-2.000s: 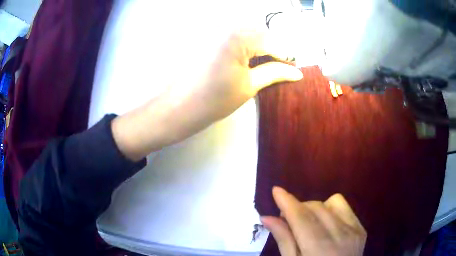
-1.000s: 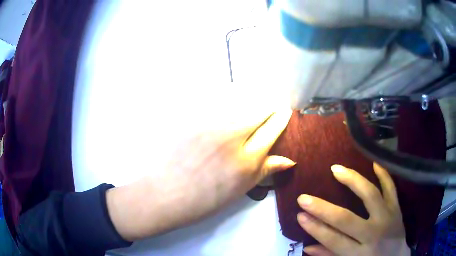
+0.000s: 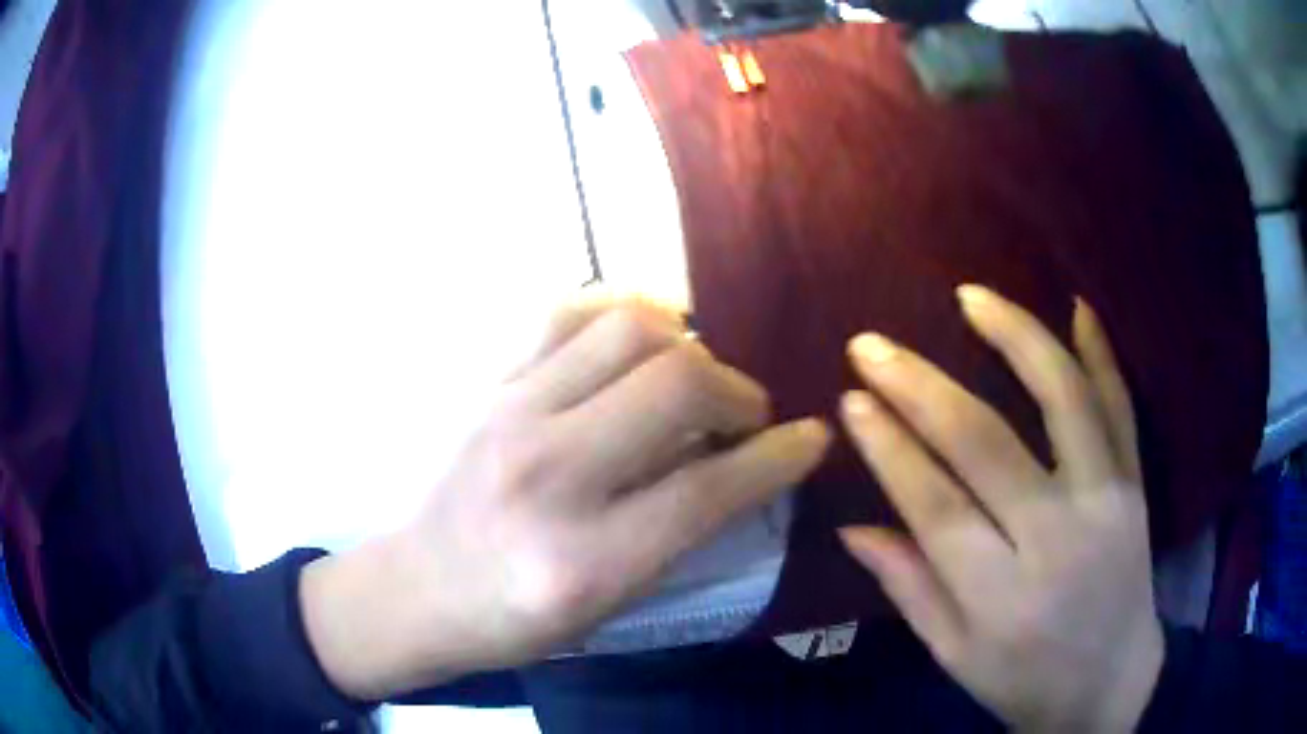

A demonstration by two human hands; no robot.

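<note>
The maroon garment panel lies flat on the white machine table, its far edge under the presser foot area, where two bright orange glints show. My left hand is at the panel's left edge, its fingers curled and thumb extended over the cloth; the edge seems pinched between them, and a small dark bit shows at the fingertips. My right hand lies spread flat on the panel with fingers apart, just right of my left thumb.
Stacked maroon cloth hangs along the left side. The white table has a marked band at its front edge. A blurred grey-green tab shows over the panel at the back. Part of a blue basket is at the right edge.
The view has shifted, and the machine head has mostly left the top of the picture. My left hand has moved back from the needle area along the panel's left edge, and its fingers have curled.
</note>
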